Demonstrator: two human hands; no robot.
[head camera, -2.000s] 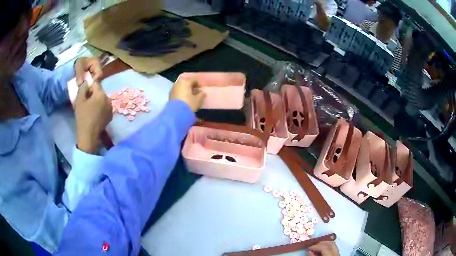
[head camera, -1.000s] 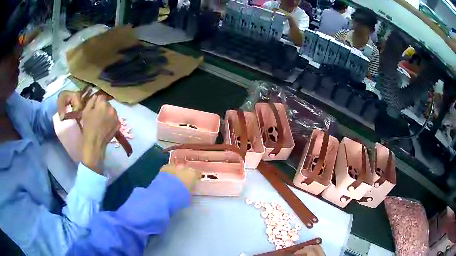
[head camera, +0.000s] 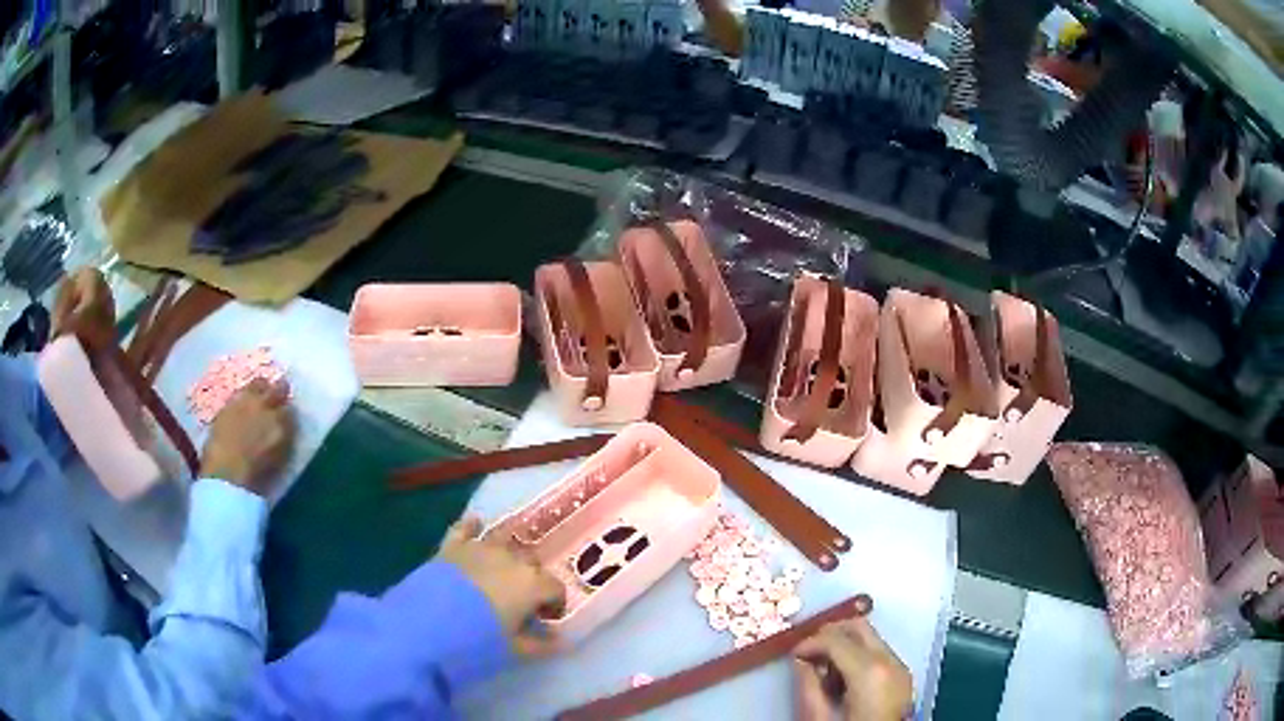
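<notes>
An open pale pink box (head camera: 651, 524) lies at an angle on the white sheet in front of me, its interior and round dark cutout facing up. My left hand (head camera: 504, 580) grips its near left end. My right hand (head camera: 856, 671), partly cut off by the bottom edge, holds a brown strap (head camera: 704, 668) near its holed right end; the strap runs left across the sheet. A pile of small pink fasteners (head camera: 744, 580) lies right of the box, close to its rim. More brown straps (head camera: 768, 496) lie behind the pile.
A strapless pink box (head camera: 437, 361) stands back left. Strapped boxes (head camera: 606, 380) stand in a row behind. A fastener bag (head camera: 1143, 556) lies right. At left, a co-worker's hand (head camera: 251, 440) is at another fastener pile; brown paper (head camera: 148, 211) holds dark strips.
My left hand left the rear box and took hold of the front box, which is now turned askew, nearer the fasteners. The co-worker's hand moved to their pile. The view shifted.
</notes>
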